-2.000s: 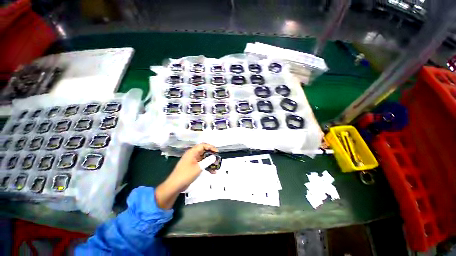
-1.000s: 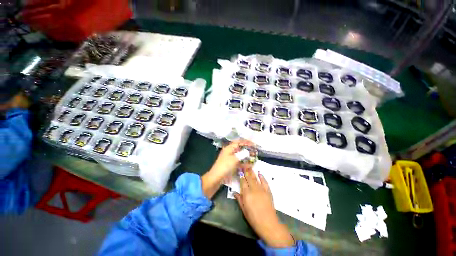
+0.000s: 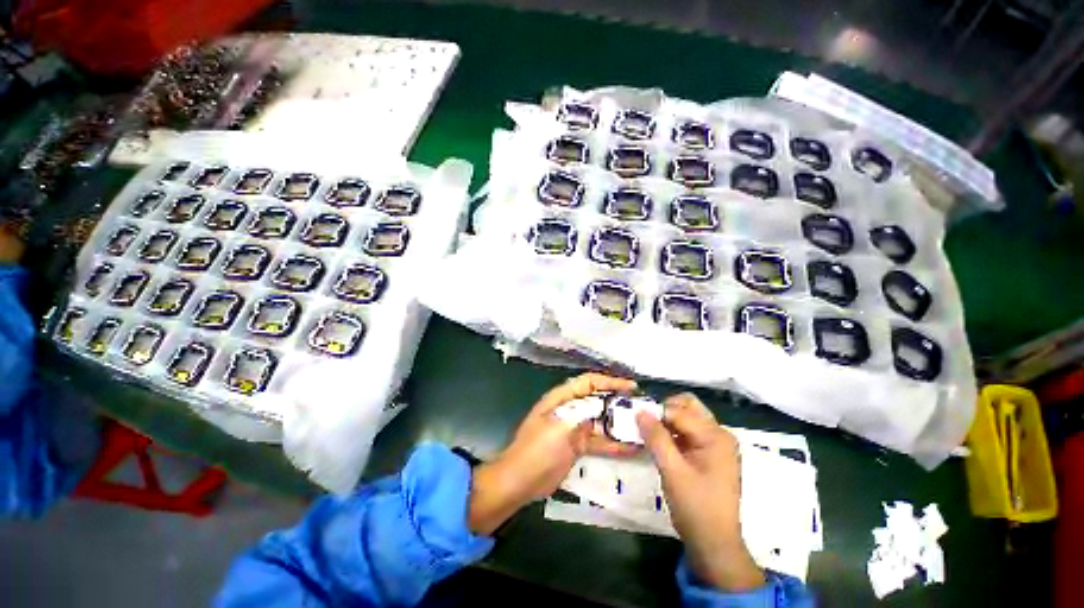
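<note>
My left hand (image 3: 556, 445) holds a watch housing (image 3: 613, 418) upright between its fingers, above the sticker sheets. A white covering shows on a finger of this hand. My right hand (image 3: 701, 469) pinches a small white piece (image 3: 630, 422) against the housing's right side. The piece hides much of the housing. The white sticker sheets (image 3: 773, 487) lie on the green mat under and beside both hands, with small dark openings. Whether the white piece is stuck to the housing I cannot tell.
The right blister tray (image 3: 737, 356) and left blister tray (image 3: 410, 309) hold rows of housings. White scraps (image 3: 907, 549) and a yellow bin (image 3: 1010, 457) are at right. A white board (image 3: 357, 101) and red crate (image 3: 155, 30) are upper left. Another person's blue sleeve (image 3: 30, 404) is at the left edge.
My right hand came into view and now pinches a white piece at the housing. My left hand still holds the housing. The view has shifted left.
</note>
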